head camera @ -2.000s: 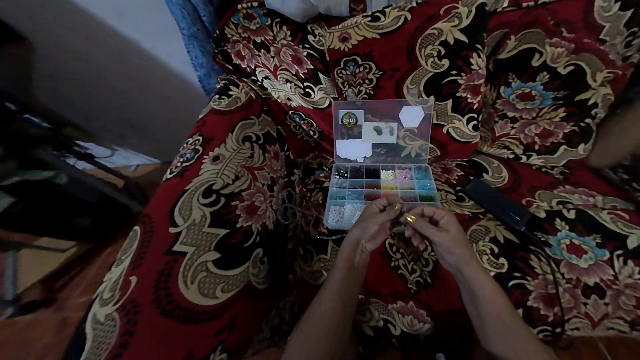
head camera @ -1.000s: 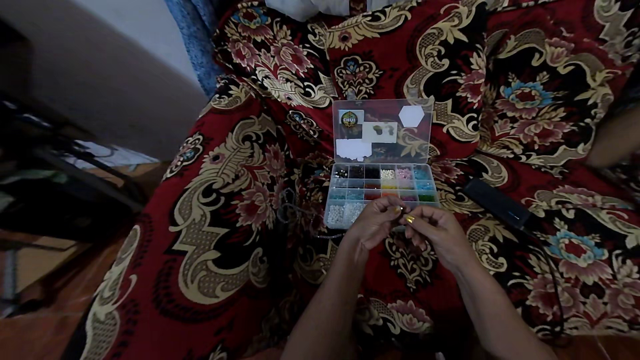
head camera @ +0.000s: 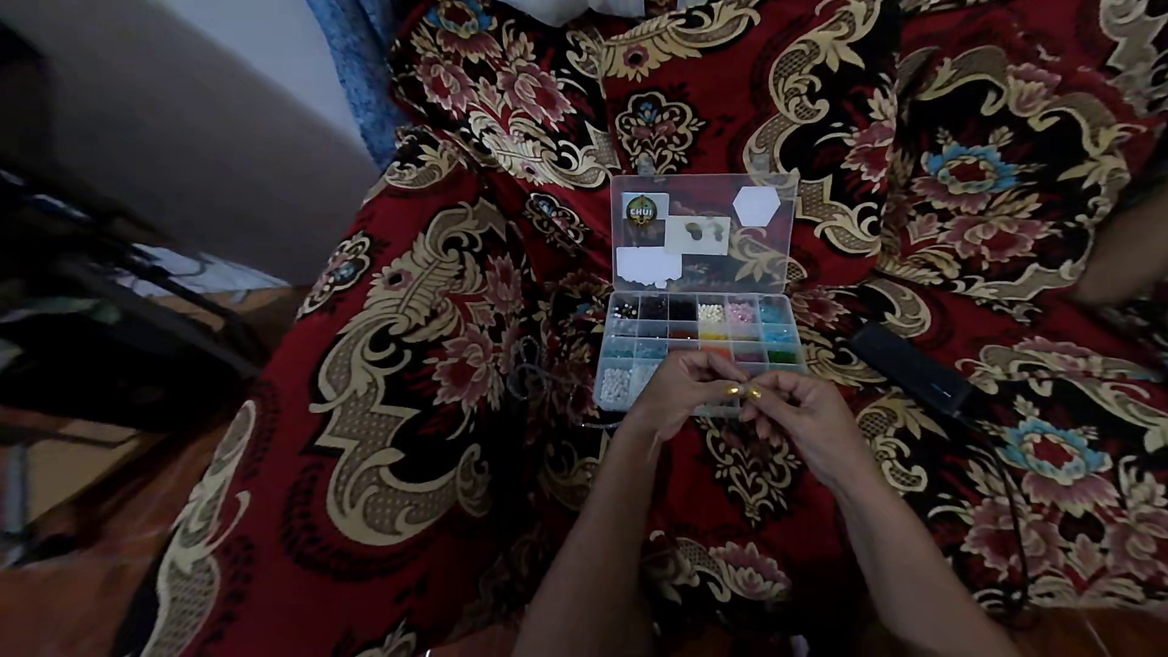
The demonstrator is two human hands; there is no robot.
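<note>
My left hand (head camera: 683, 392) and my right hand (head camera: 801, 406) meet at the fingertips just in front of a clear plastic bead organizer (head camera: 701, 330). Thumbs and index fingers are pinched together; whatever lies between them is too small to make out. Yellow-gold nail polish shows on the thumbs. The organizer's compartments hold beads of white, black, cream, pink, blue, orange and green, and my fingers hide part of its front row. Its clear lid (head camera: 703, 265) stands raised at the back, with paper labels and cards on it.
A red, black and gold floral cover (head camera: 420, 438) drapes the seat beneath everything. To the right lies a black rectangular device (head camera: 911, 368) with a cable. A thin cord (head camera: 538, 370) is coiled left of the organizer. Another person's arm (head camera: 1127, 246) shows at the right edge.
My fingertips have come closer together, and both thumbnails now show side by side. The organizer has stayed in place.
</note>
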